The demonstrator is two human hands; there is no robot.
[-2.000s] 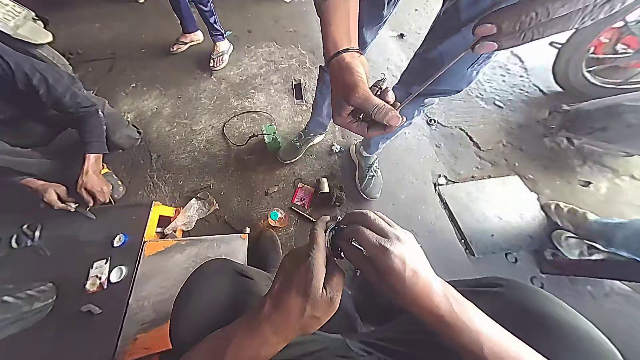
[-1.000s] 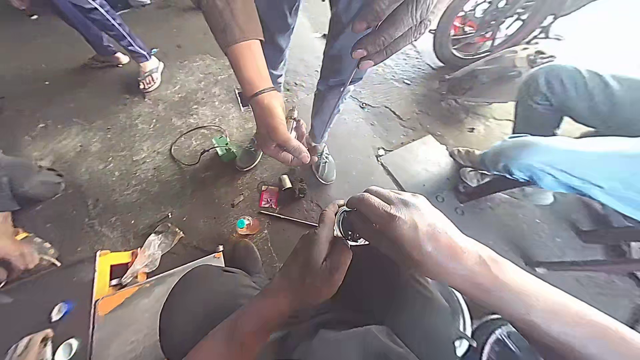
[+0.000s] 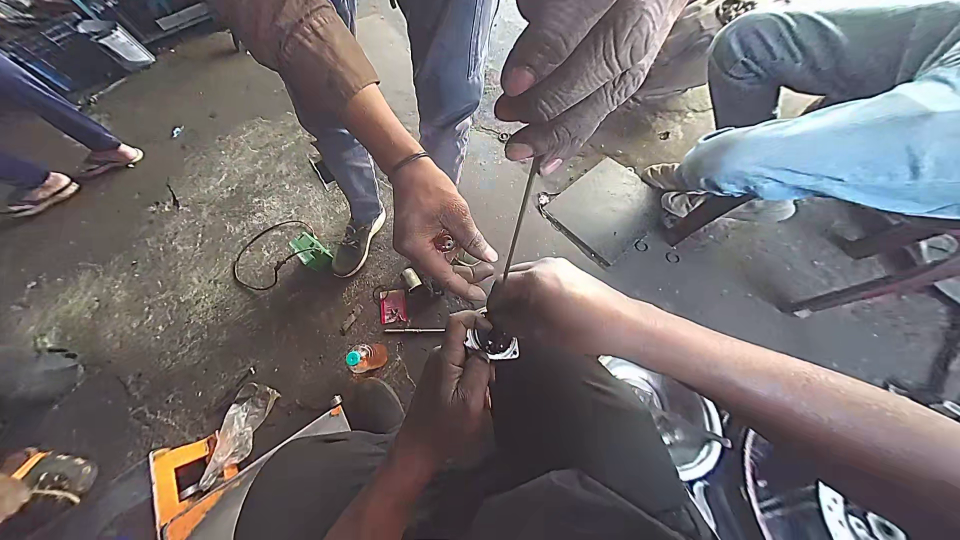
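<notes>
My left hand (image 3: 457, 382) grips a round metal part with a bright flange (image 3: 504, 351) above my lap; its inside looks dark. Just above it, my right hand (image 3: 551, 300) is bent with its fingers low and largely hidden, so what they hold cannot be told. A thin metal rod (image 3: 521, 217) runs down from another person's fingers (image 3: 562, 97) to beside my right knuckles. A second person's hand (image 3: 439, 225), with a dark wristband, reaches in close to both my hands and holds a small part.
On the floor lie a red box (image 3: 392, 307), a metal cylinder (image 3: 411, 278), a bottle of orange liquid (image 3: 367, 358) and a green device with a cable (image 3: 310, 251). An orange frame (image 3: 180, 457) is at lower left. A seated person's legs (image 3: 810, 150) are at right.
My right hand has gone from the side of the round part to above it. The other people's hands and the rod have come closer to my hands. The view has shifted.
</notes>
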